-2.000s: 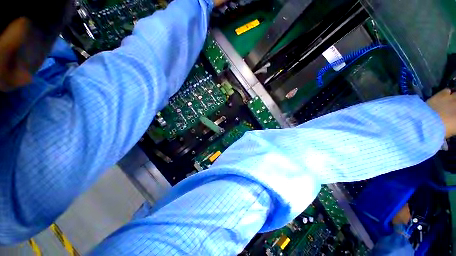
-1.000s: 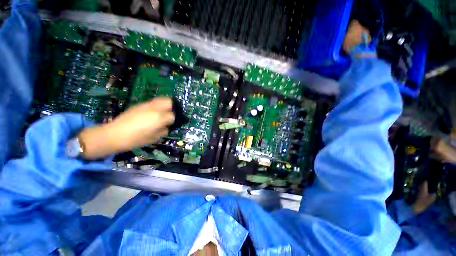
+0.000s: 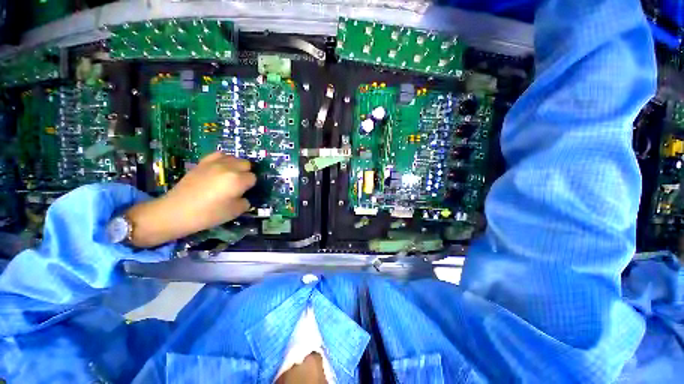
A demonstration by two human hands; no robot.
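Observation:
My left hand (image 3: 214,191), with a round-faced watch at the wrist, is over the middle green circuit board (image 3: 199,139). Its fingers are curled, with dark parts, apparently black cylinders, at the fingertips just above the board; their number cannot be told. My right sleeve (image 3: 574,142) reaches up past the top edge, and my right hand is out of the picture. A second board (image 3: 409,154), with two white round tops and a row of dark round parts, lies to the right of the middle one in a black carrier (image 3: 316,202).
Another board (image 3: 71,135) lies at the left, partly dim. Narrow green strips (image 3: 172,39) run above the boards. Pale green latches (image 3: 327,161) sit between and around them. Metal rails run behind and in front (image 3: 300,264). A blue bin edge shows at the top right.
The view has turned and levelled over the boards. My left hand stays over the middle board. My right hand, earlier at the blue bin, has passed out of view at the top.

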